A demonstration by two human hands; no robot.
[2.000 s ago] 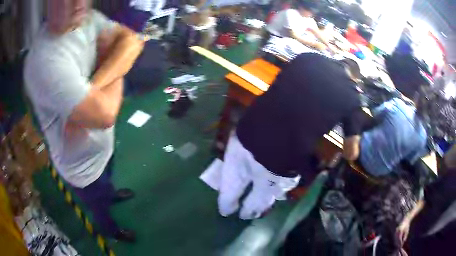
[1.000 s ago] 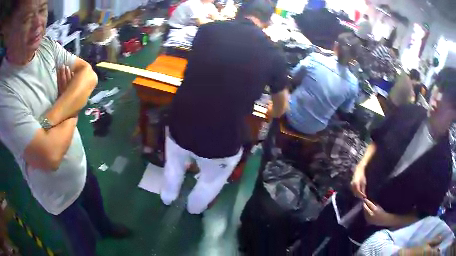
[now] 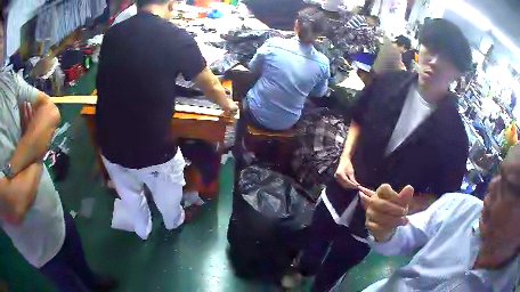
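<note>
Neither my left hand nor my right hand is in the picture. A person in a dark open shirt [image 3: 425, 142] over a white top stands at the right, fingers together at waist height. A person in a light striped shirt [image 3: 433, 228], cut off at the right edge, holds up a bent hand in front of the dark shirt. A person in a black T-shirt and white trousers [image 3: 142, 85] stands with their back to me at an orange-brown work table [image 3: 199, 128], one hand on its edge. A pale strip [image 3: 74, 100] sticks out past the table's left end.
A person in a grey-green T-shirt [image 3: 34, 211] stands at the left edge, arms crossed. A bulging black plastic bag [image 3: 271, 194] stands on the green floor [image 3: 196, 256]. A seated person in blue [image 3: 288, 82] is beside heaped plaid pieces [image 3: 322, 140].
The view has swung right, so the table and people have shifted left. The person in the striped shirt now shows more fully, with a hand raised.
</note>
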